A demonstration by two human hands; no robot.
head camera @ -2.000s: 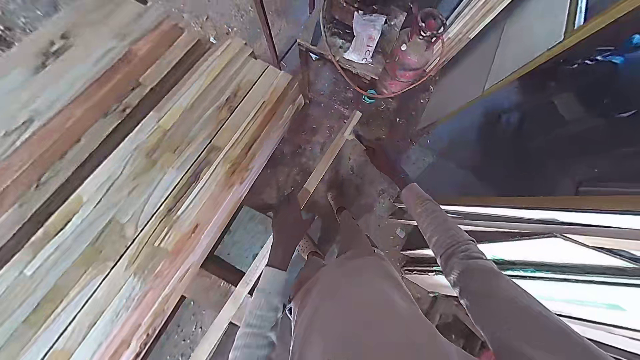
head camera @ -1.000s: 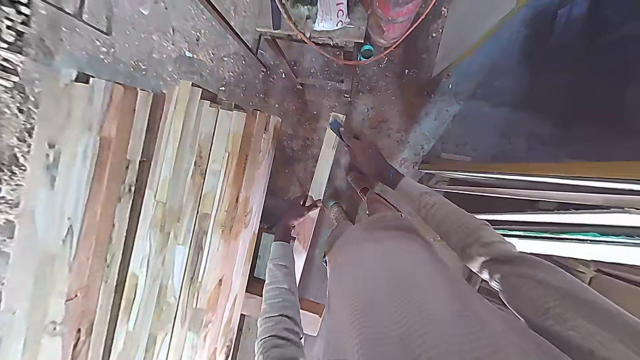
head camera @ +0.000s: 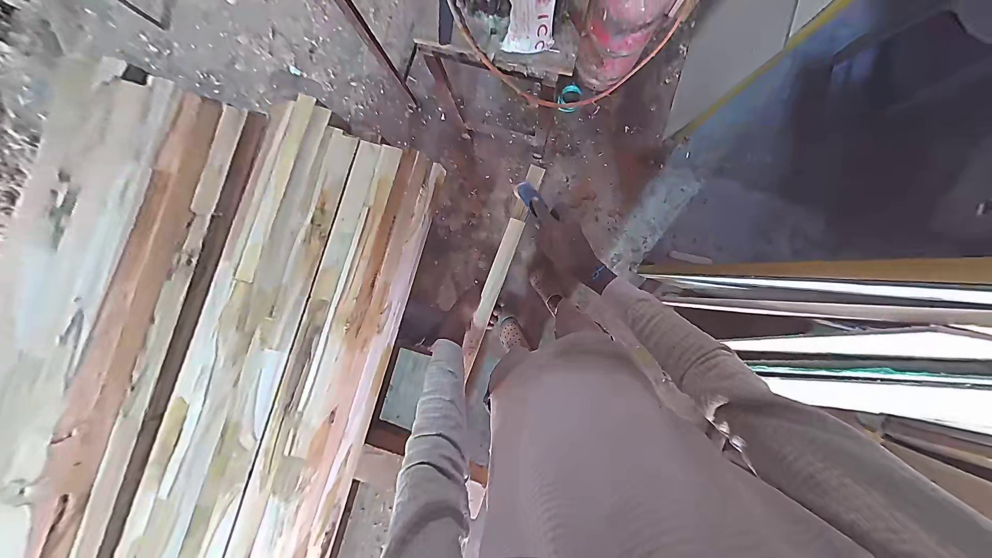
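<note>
A narrow wooden strip [head camera: 502,260] runs upright through the middle of the view, from near my legs toward the floor ahead. My left hand [head camera: 457,324] is closed around its lower part; the fingers are blurred and dark. Near the strip's far end, my right hand [head camera: 564,240] holds a small blue object [head camera: 528,195] against the wood; what kind of object it is cannot be told. A blue band circles my right wrist. Part of the strip beneath the right fingers is hidden.
Long boards [head camera: 256,310] lie side by side at the left. A small stand [head camera: 496,62] bears a white bag [head camera: 530,27] with lettering, beside a red cylinder [head camera: 616,39] and an orange hose [head camera: 535,99]. Glossy dark panels [head camera: 837,155] and long strips [head camera: 821,310] lie at the right.
The blue object shows in my right hand since the middle frame; two seconds ago that hand was beside the strip. The strip has become steeper in view as the view turned.
</note>
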